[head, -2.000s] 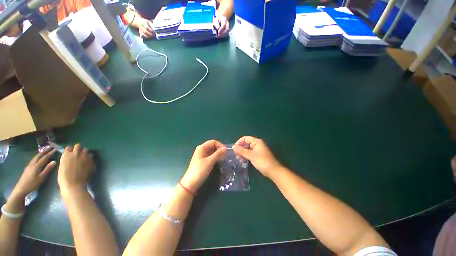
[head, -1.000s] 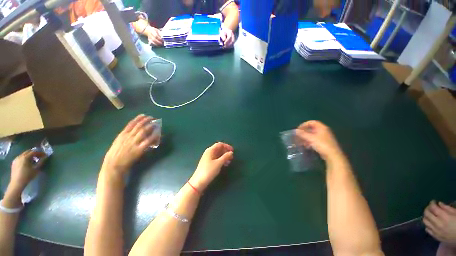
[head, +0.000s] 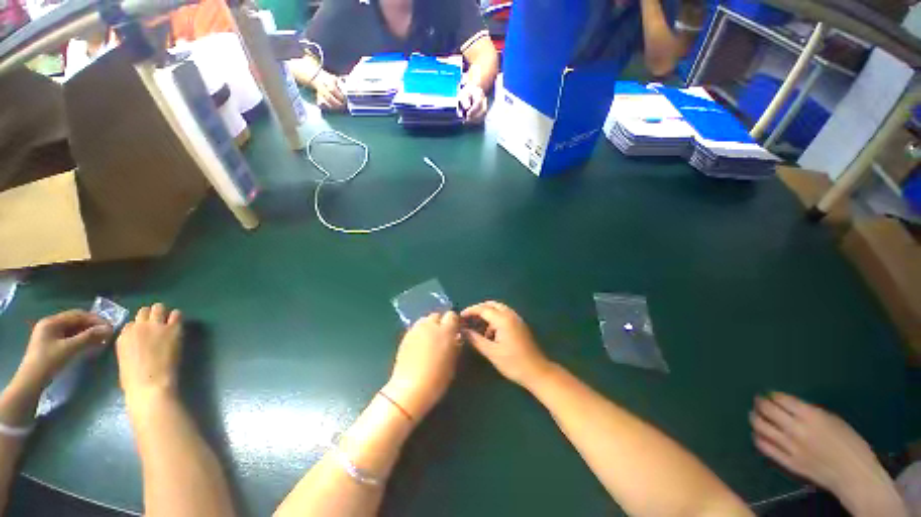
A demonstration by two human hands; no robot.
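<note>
A clear zip-lock bag (head: 422,300) is at the centre of the table, pinched at its near end by my left hand (head: 428,353), which has a red string and a pale bracelet at the wrist. My right hand (head: 503,341) is just to the right, its fingertips close together beside the left fingers. Whether it pinches the bag or a small part cannot be told. A second clear bag (head: 630,331) lies flat on the table to the right, with a tiny bright spot on it.
A neighbour's hands (head: 146,353) hold a small bag at left; another person's hand (head: 808,439) rests at right. Ahead are a white cable (head: 389,223), a blue carton (head: 550,91) and booklet stacks (head: 429,93). A cardboard box (head: 121,151) and leaning post stand at left.
My right hand has come back from the right to my left hand, leaving a bag lying there. A bag is now in my left fingers. The hand at right has reached onto the table.
</note>
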